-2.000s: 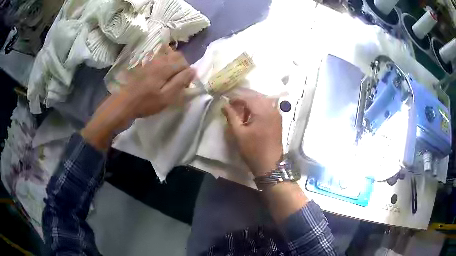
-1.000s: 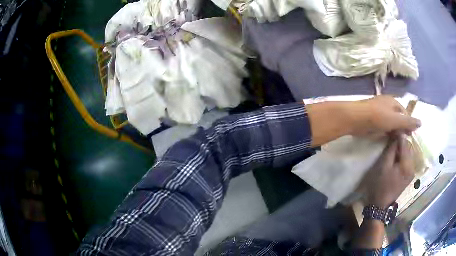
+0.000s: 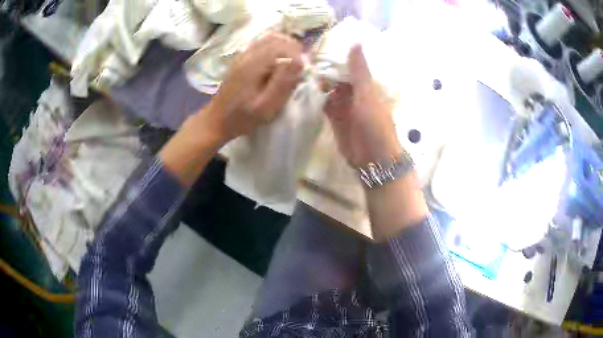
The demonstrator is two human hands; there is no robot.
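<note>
A white cloth bundle point(image 3: 278, 155) hangs gathered between my two hands over the table's front edge. My left hand point(image 3: 264, 79) is closed on its gathered upper part, with a pale strip end at the fingers. My right hand point(image 3: 360, 109) is at the other side of the gather, thumb raised, fingers curled against the cloth; its fingertips are partly hidden. Motion blur hides the exact grip. More cream cut pieces point(image 3: 165, 26) lie behind my left hand on grey cloth.
The sewing machine point(image 3: 545, 145) stands right in strong glare, with a blue plate point(image 3: 473, 257) at the front edge. A dark slim tool point(image 3: 552, 277) lies right of it. Thread cones point(image 3: 554, 24) are upper right. Printed fabric pieces point(image 3: 59, 165) heap at left.
The view has swung back to the right from the fabric heap. My hands have drawn apart at the gathered cloth, and the yellow label seen earlier no longer shows.
</note>
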